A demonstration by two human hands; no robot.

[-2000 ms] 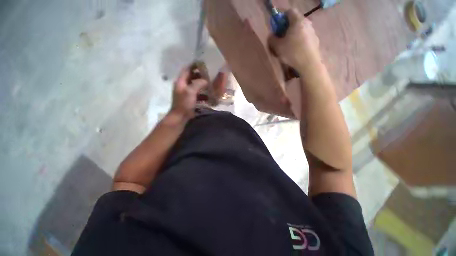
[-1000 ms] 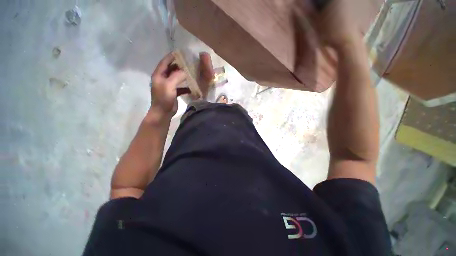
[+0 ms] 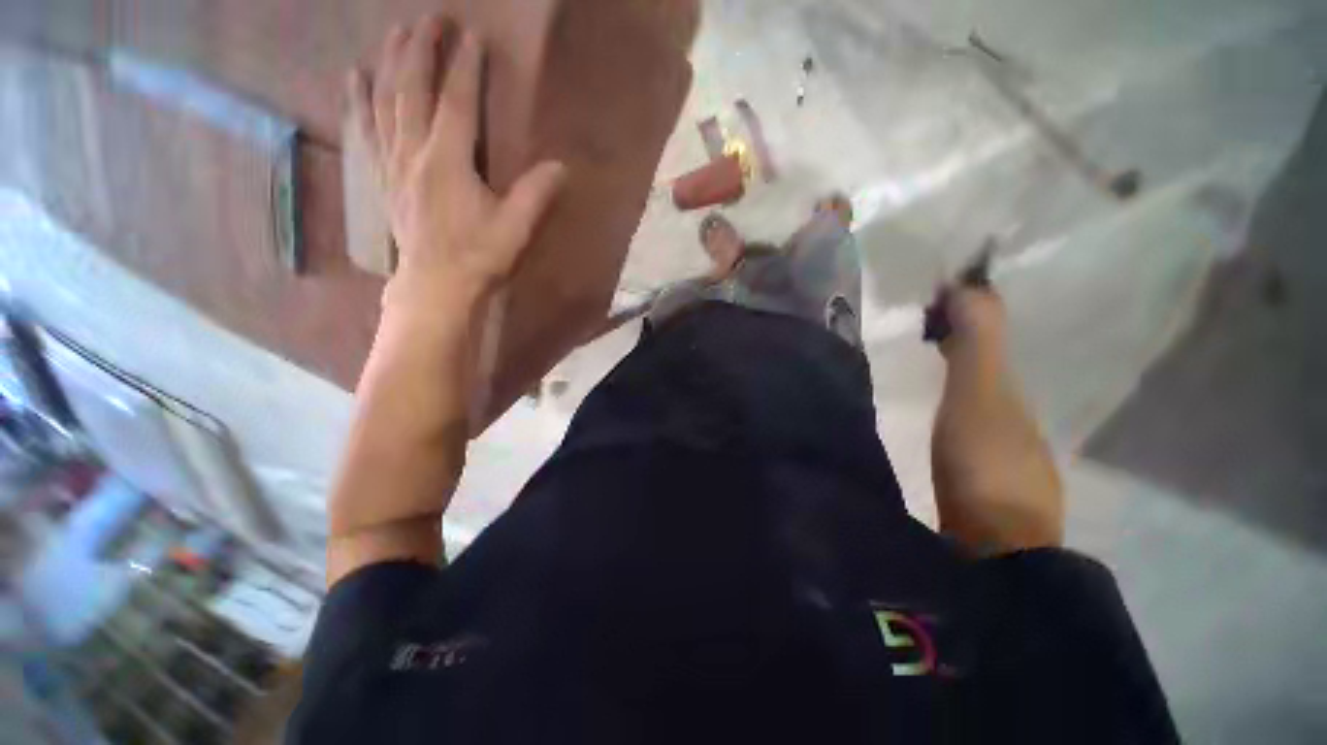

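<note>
My left hand point(image 3: 444, 189) is spread over a flat pale tan block point(image 3: 364, 204), pressing it on the top of the reddish-brown carcass point(image 3: 582, 160). The block's edges show on both sides of my fingers; the palm hides the rest. My right hand point(image 3: 968, 313) is away from the carcass, low over the floor on the right. It is closed on a small dark tool point(image 3: 939, 317), which looks like the utility knife but is blurred.
A dark-edged narrow strip point(image 3: 287, 201) lies on the carcass, left of my left hand. My feet point(image 3: 720, 240) stand on the pale floor near a reddish piece point(image 3: 709, 185). A thin rod-like thing point(image 3: 1055, 128) is on the floor at upper right. Blurred clutter point(image 3: 138, 626) is at lower left.
The view has turned, and the carcass is now on the left. My left hand, with the block, has moved onto its top. My right hand has come off the carcass to the right.
</note>
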